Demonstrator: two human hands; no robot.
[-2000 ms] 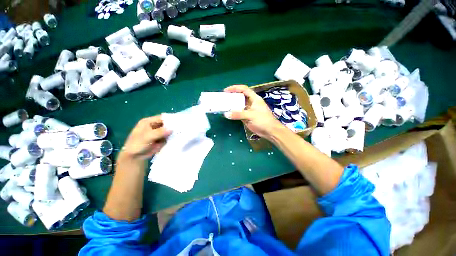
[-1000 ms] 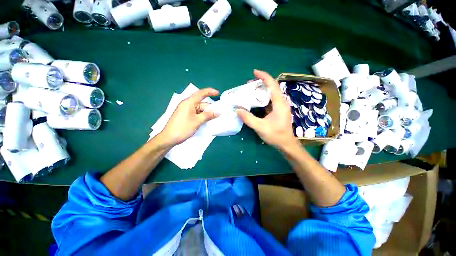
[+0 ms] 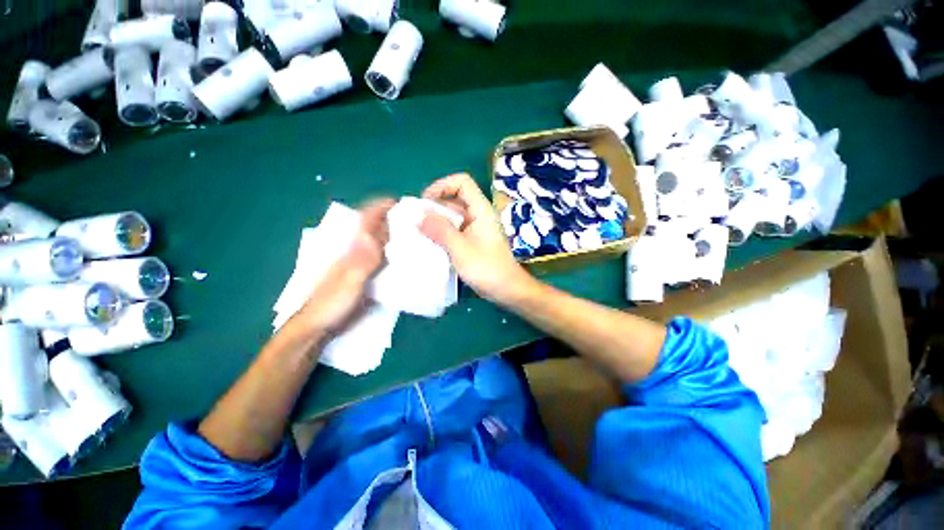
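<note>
Both bare hands meet over the green bench, at a white wrapping sheet (image 3: 422, 271) that hangs down between them. My right hand (image 3: 471, 236) grips its upper right side with thumb and fingers. My left hand (image 3: 357, 264) is blurred and closed on its upper left edge. Whether a cylinder unit is inside the sheet is hidden by the fingers and the white layers. A loose stack of flat white sheets (image 3: 357, 340) lies under and beside my left hand.
A small cardboard box (image 3: 633, 197) of dark and white discs (image 3: 559, 197) stands right of my hands. White cylinders are piled at left (image 3: 62, 305), back left (image 3: 233, 83) and right (image 3: 683, 171). A large carton (image 3: 869, 362) with white pieces is below the bench edge.
The round end of the cylinder seen in my right hand a second ago no longer shows. My hands have come closer together, and the white sheet now hangs between them. The view has shifted.
</note>
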